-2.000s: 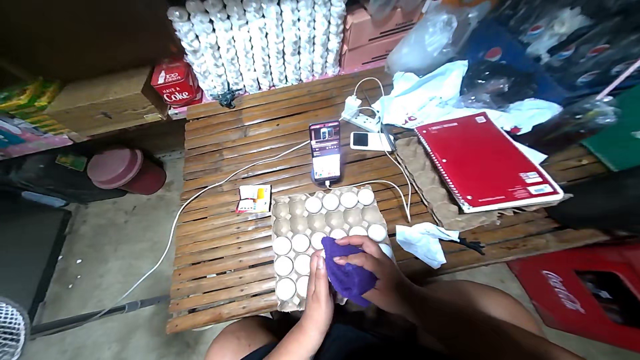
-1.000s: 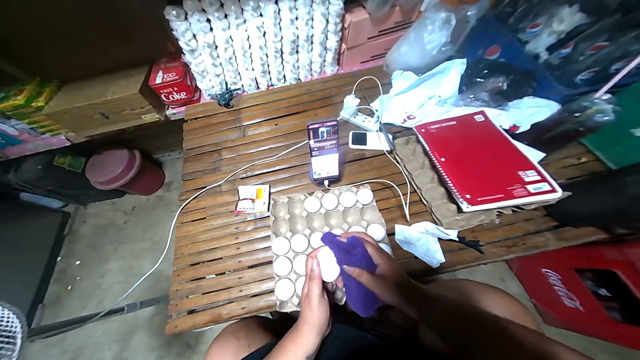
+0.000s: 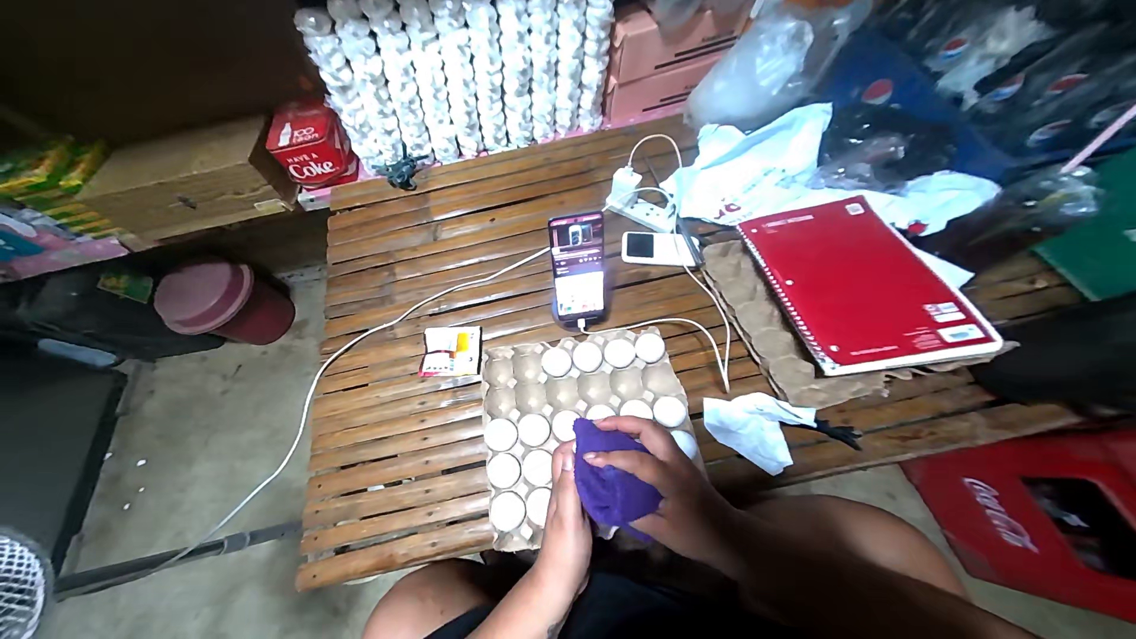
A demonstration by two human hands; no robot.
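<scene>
My right hand (image 3: 661, 475) grips a folded purple cloth (image 3: 612, 484) over the near part of a cardboard egg tray (image 3: 528, 395). My left hand (image 3: 568, 515) is pressed against the cloth's left side, its fingers upright. Between the hands a white egg is almost wholly covered by cloth and fingers. White eggs (image 3: 501, 435) sit in the near rows of the tray, and several more (image 3: 587, 357) stand in the far row at its right part. Cups without eggs show in the second row. The hands hide part of the near right side.
Beyond the tray lie a lit smartphone (image 3: 577, 271) on a cable and a small white device (image 3: 658, 248). A red spiral notebook (image 3: 874, 284) rests on cardboard at right. A small packet (image 3: 451, 351) lies left, a crumpled white wrapper (image 3: 761, 430) right. Stacked egg trays (image 3: 470, 80) stand behind.
One second ago the white egg showed plainly in my left fingers beside the cloth. Now the cloth and my right hand have closed over it.
</scene>
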